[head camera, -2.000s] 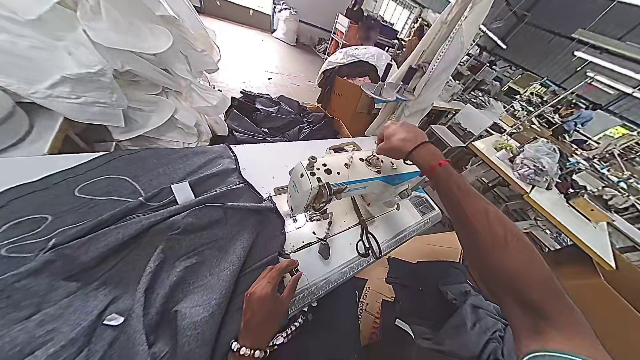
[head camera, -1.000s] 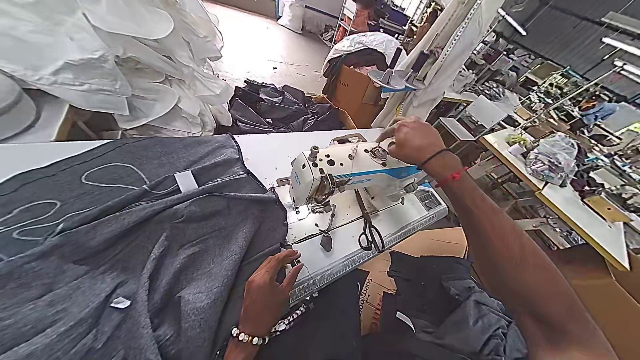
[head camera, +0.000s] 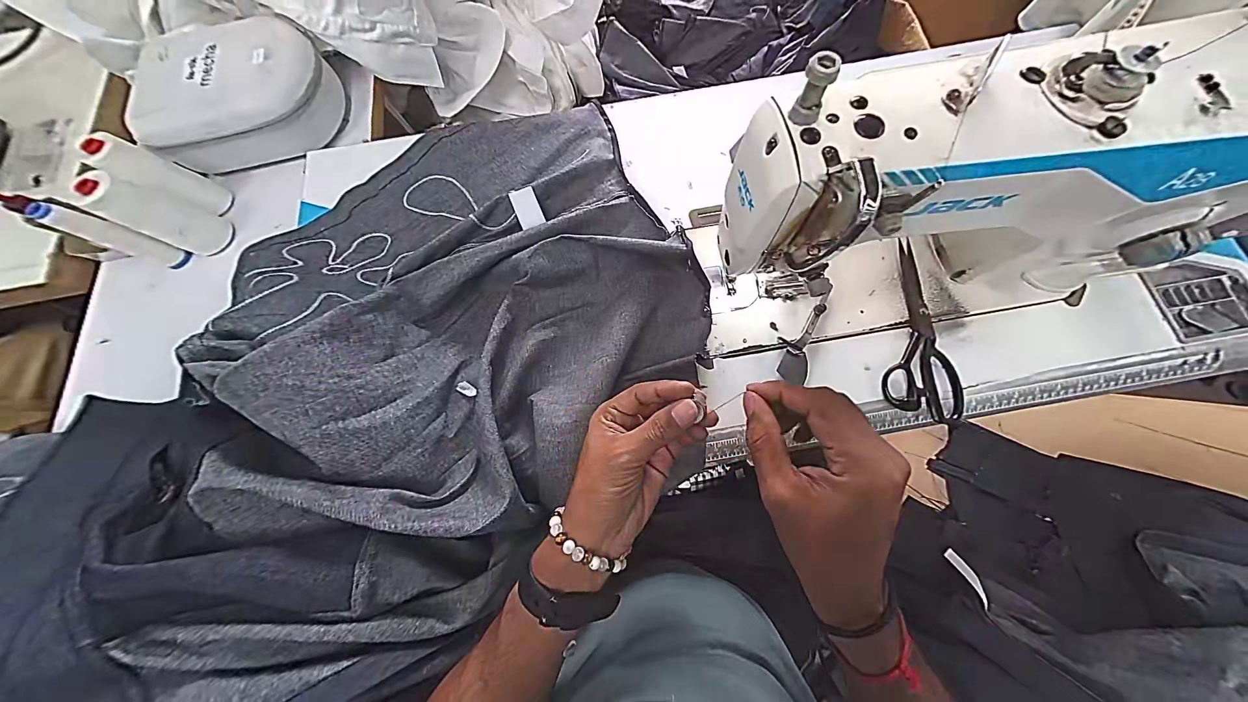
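Note:
My left hand pinches a small round metallic part, possibly a bobbin or bobbin case, between thumb and forefinger. A thin thread runs from it to my right hand, whose thumb and forefinger are pinched on the thread's end. Both hands are over the front edge of the table, before a white and blue Jack sewing machine. Black-handled scissors lie on the machine bed to the right. Dark grey fabric with loose white thread on it spreads left of the needle area.
Thread cones and a white cap-shaped piece are at the upper left. White pieces and dark bundled cloth lie behind the table. More dark garments hang at the lower right, beside cardboard.
My right hand has left the top of the machine and come down beside my left hand. A small metallic part and thread now show between them. The view has tilted down and closer.

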